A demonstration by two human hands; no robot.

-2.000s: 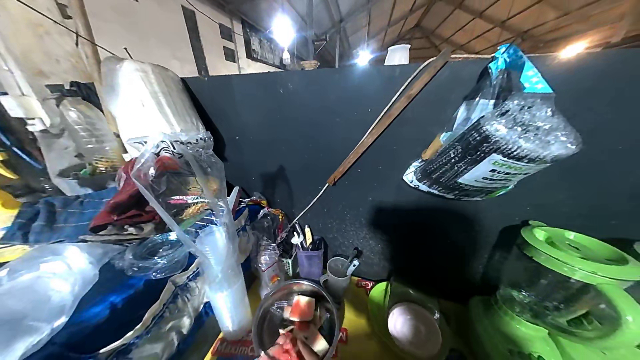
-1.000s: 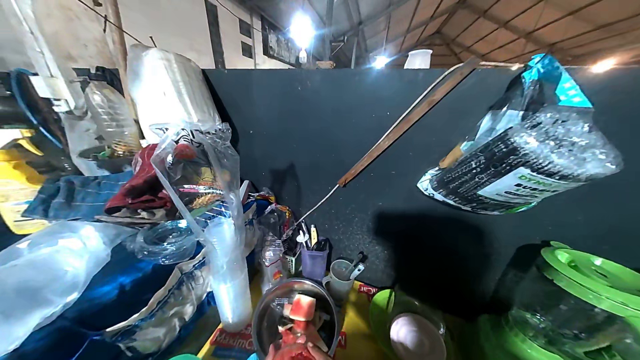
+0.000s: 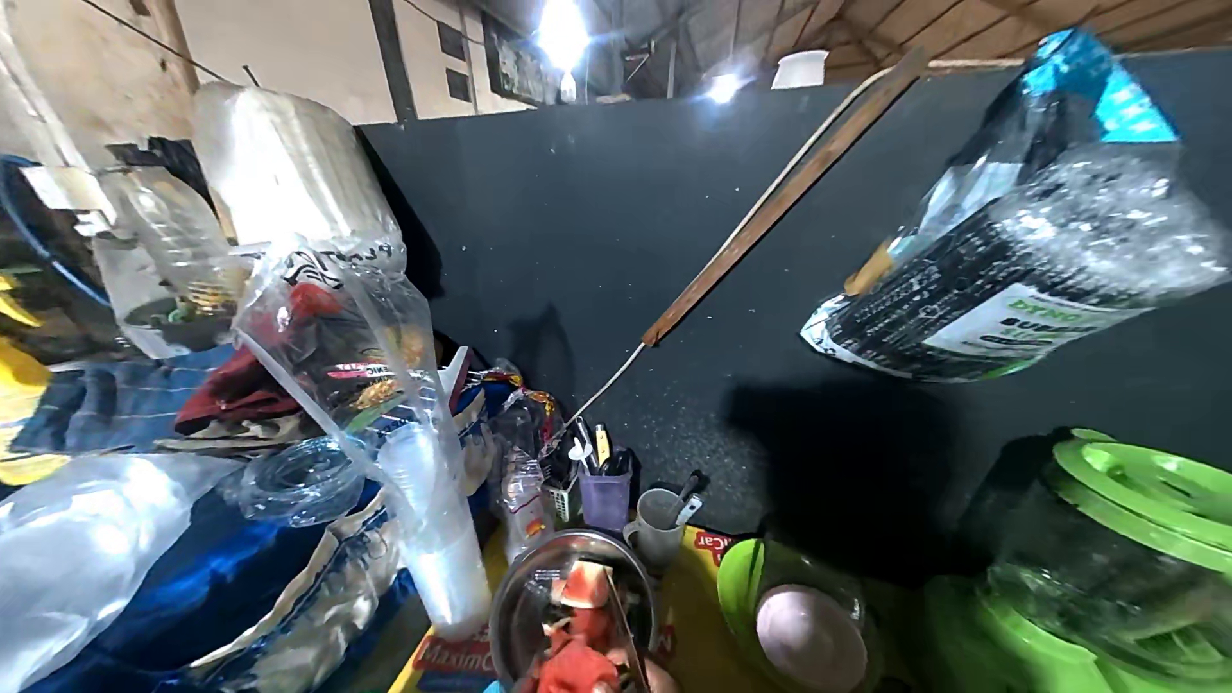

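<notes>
A metal bowl (image 3: 501, 616) at the bottom centre holds several pieces of watermelon (image 3: 585, 584). Over its near edge, fingers of what looks like my right hand (image 3: 658, 677) are at the handle end of a knife (image 3: 624, 616), its blade pointing up and away among the fruit. A larger red watermelon piece (image 3: 577, 666) lies just left of the knife, with a fingertip of my left hand (image 3: 603, 687) at its lower edge. Most of both hands is cut off by the bottom of the view.
Behind the bowl stand a purple cutlery holder (image 3: 605, 500), a mug (image 3: 659, 527) and a plastic bottle (image 3: 525, 500). Stacked plastic cups (image 3: 438, 539) are on the left. To the right are a pink bowl (image 3: 811, 635) and a green-lidded container (image 3: 1155, 491).
A knife now shows over the watermelon in the bowl, where none was plain before. The red piece at the near edge has come further into view. The view has shifted slightly.
</notes>
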